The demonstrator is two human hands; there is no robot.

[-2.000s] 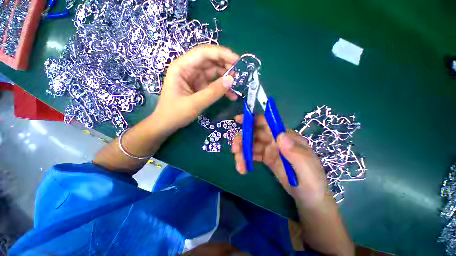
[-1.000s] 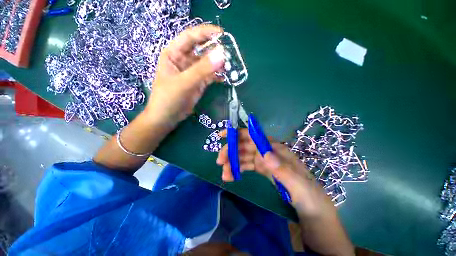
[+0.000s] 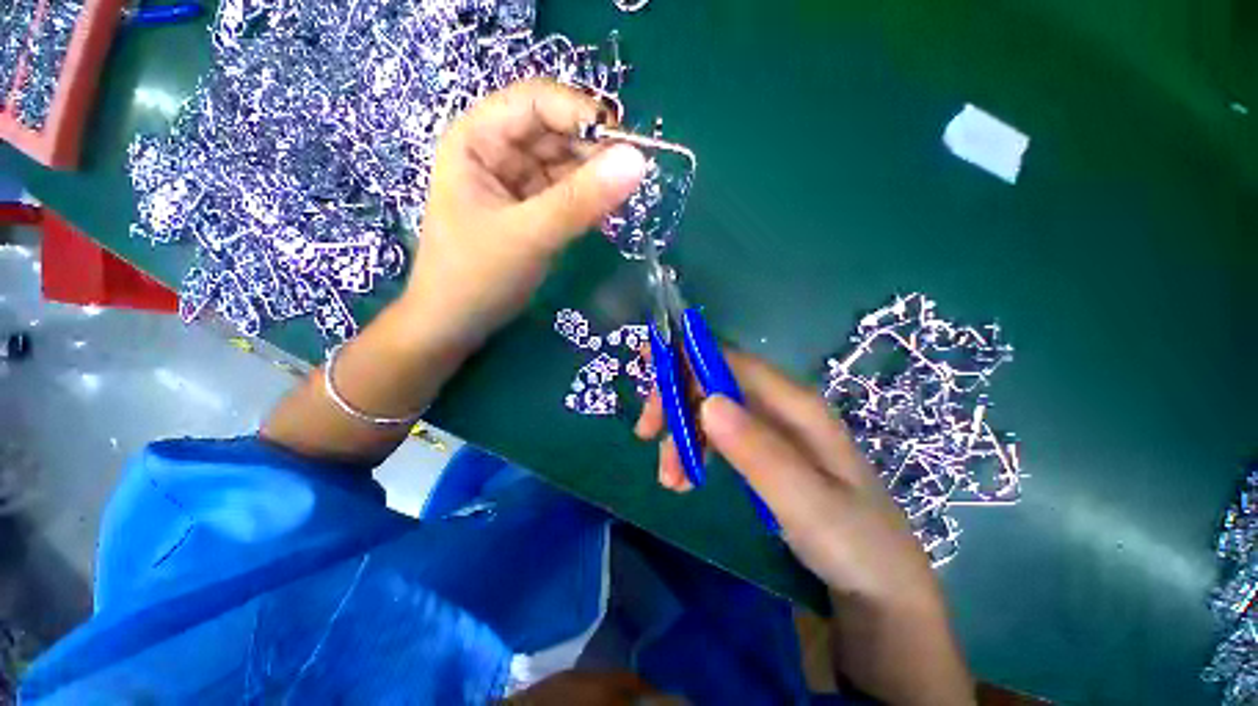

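My left hand (image 3: pixel 517 193), with a bracelet at the wrist, pinches a shiny silver part frame (image 3: pixel 679 173) between thumb and fingers. Small silver bits show inside the loop. My right hand (image 3: pixel 780 448) holds blue-handled side cutters (image 3: pixel 673 366) with the handles close together. The short jaws point up at the lower end of the frame; whether they grip it is too blurred to tell. A small cluster of cut-off parts (image 3: pixel 593 379) lies on the green bench between my hands, partly behind the right fingers.
A large heap of uncut frames (image 3: pixel 317 124) lies left, beyond my left hand. Empty runners (image 3: pixel 924 414) lie right of my right hand. A salmon-red parts tray (image 3: pixel 83 90), spare blue-handled nippers (image 3: pixel 166 14), a white slip (image 3: pixel 985 142) and another silver pile (image 3: pixel 1239 607) lie further out.
The frame has moved down and left from two seconds ago and is turned differently in my left fingers. The cutter handles have spread less, and my right hand is slightly lower.
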